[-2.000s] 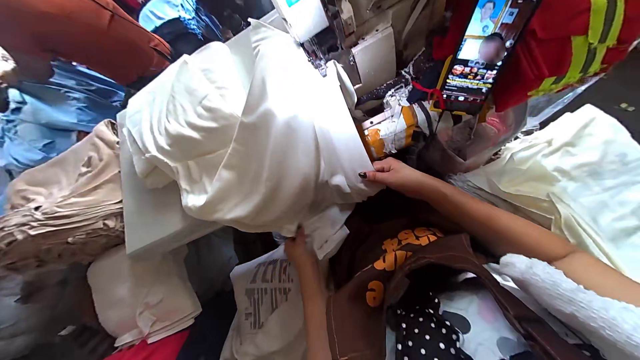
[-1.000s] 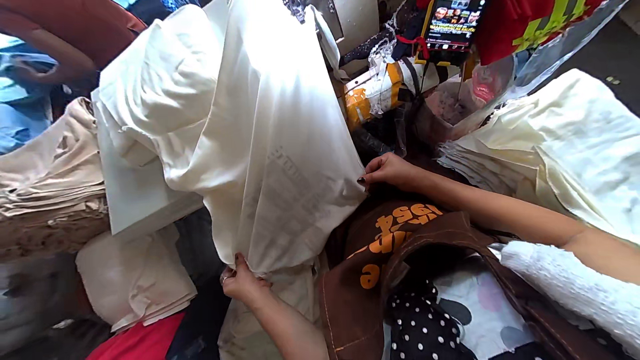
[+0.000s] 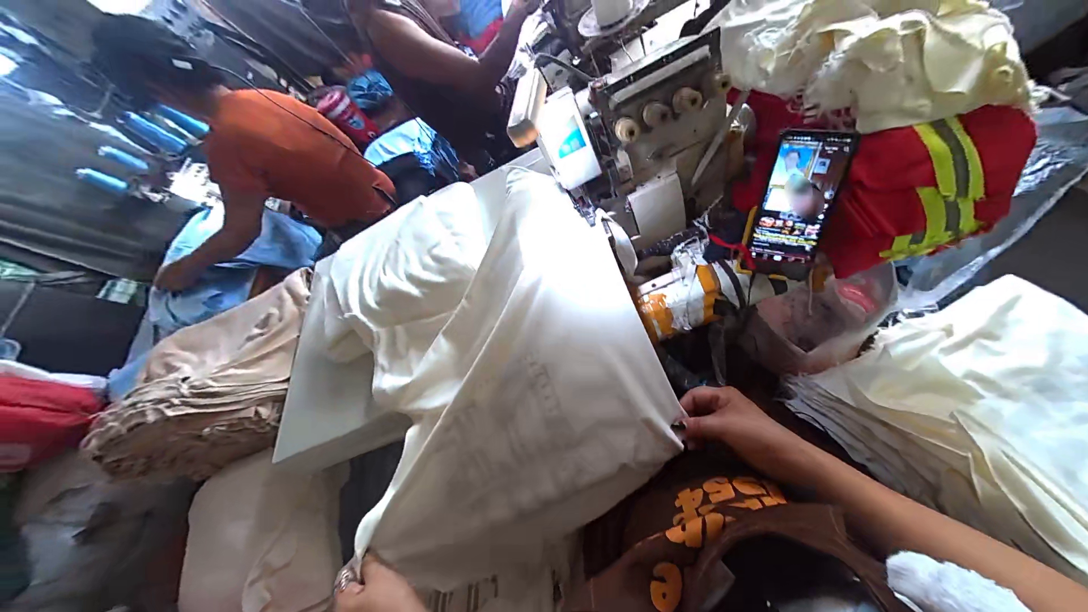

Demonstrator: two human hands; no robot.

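A large piece of white fabric [image 3: 544, 382] lies over a pale machine table [image 3: 319, 425] and hangs down toward me, drawn out between my hands. At the bottom, my left hand [image 3: 378, 586] pinches its lower left corner; a ring shows on a finger. My right hand [image 3: 722, 421] pinches its right edge between thumb and fingers. At its far end the fabric reaches the overlock sewing machine [image 3: 654, 119], beside the lit needle area. Whether the presser foot holds it is hidden. Beneath the fabric, cloth bearing print is partly visible.
A phone [image 3: 799, 200] with a lit screen stands beyond my right hand, before a red cloth with yellow stripes [image 3: 943, 178]. Cream fabric stacks [image 3: 977, 416] lie right, beige folded fabric [image 3: 212, 382] left. A co-worker in orange [image 3: 280, 157] bends at the back left; another person is farther back.
My left hand has moved left and down from near my right hand, spreading the fabric wide. My right hand still pinches the right edge. The view has tilted up toward the machine.
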